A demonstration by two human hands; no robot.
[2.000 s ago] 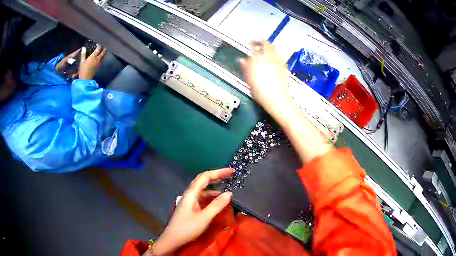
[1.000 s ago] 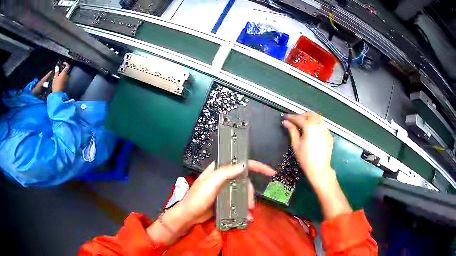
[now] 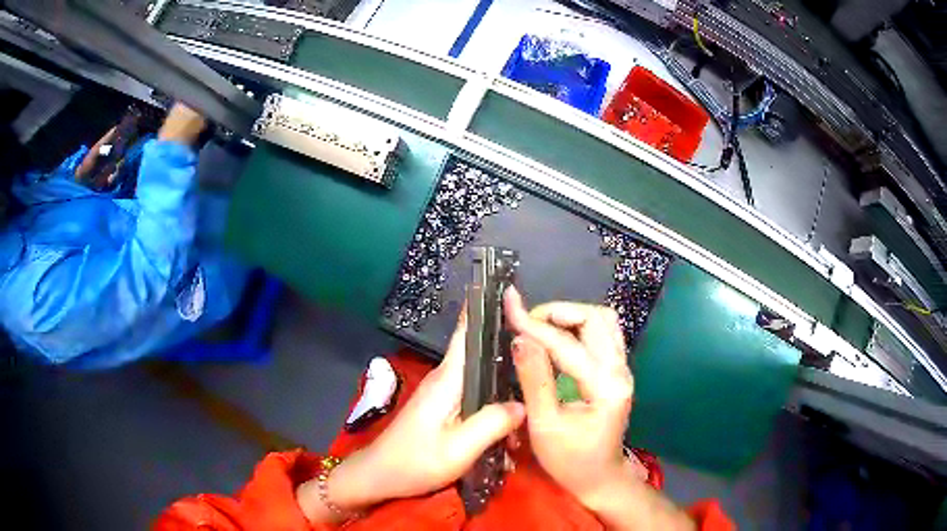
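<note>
My left hand (image 3: 421,441) holds a long narrow dark grey carrier fixture (image 3: 484,332) upright in the picture, its studded face turned to the right. My right hand (image 3: 576,399) is at the fixture's right side, fingertips close against its studded face; whether it pinches a small part is hidden. Behind the fixture lies the black parts tray (image 3: 550,249). Small metal rings (image 3: 441,244) are heaped at its left side and more dark ones (image 3: 636,275) at its right. A green label (image 3: 567,388) shows partly behind my right hand.
Another fixture (image 3: 327,140) lies on the green mat (image 3: 312,223). Beyond runs a conveyor belt (image 3: 592,161) with a fixture (image 3: 234,28) at its far left. A blue bin (image 3: 558,73) and red bin (image 3: 656,112) stand behind it. A person in a blue smock (image 3: 104,259) sits at left.
My right hand has moved from over the tray's right side to the fixture. The fixture has been turned in my left hand, so its studded face points right.
</note>
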